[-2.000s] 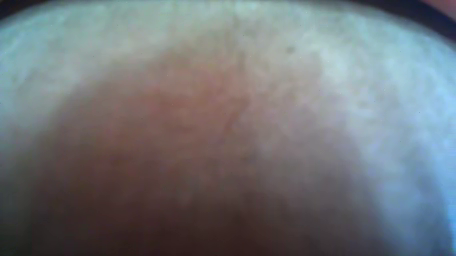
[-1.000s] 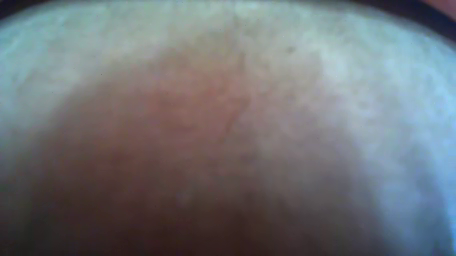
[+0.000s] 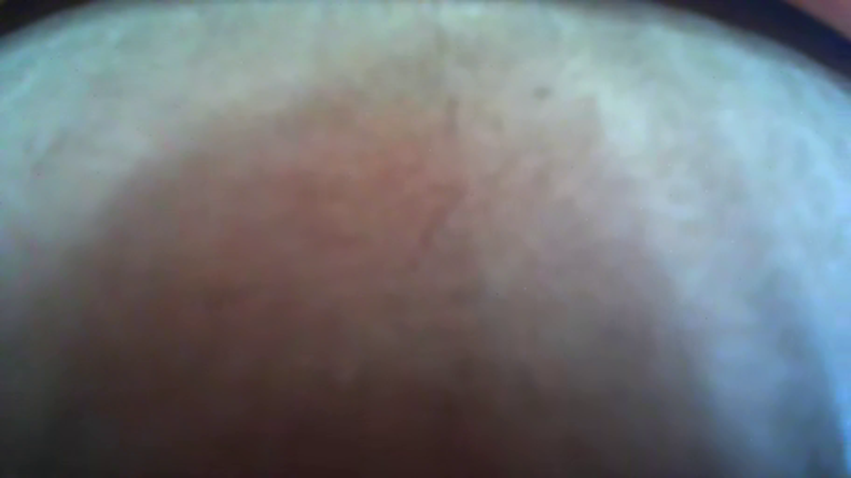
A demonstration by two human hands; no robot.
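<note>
A blurred, pale surface (image 3: 373,187) fills almost the whole head view, very close to the lens. It is whitish to pale blue at the top and sides, reddish-brown in the middle and dark towards the bottom. A faint thin line and a small dark spot show on it. I cannot tell what it is. I cannot make out my left hand or my right hand. No carton, tape or tool can be made out.
A dark curved band (image 3: 788,23) runs along the top corners of the view. A small pinkish patch (image 3: 835,11) shows in the top right corner; I cannot tell what it is. Everything else is hidden behind the close surface.
</note>
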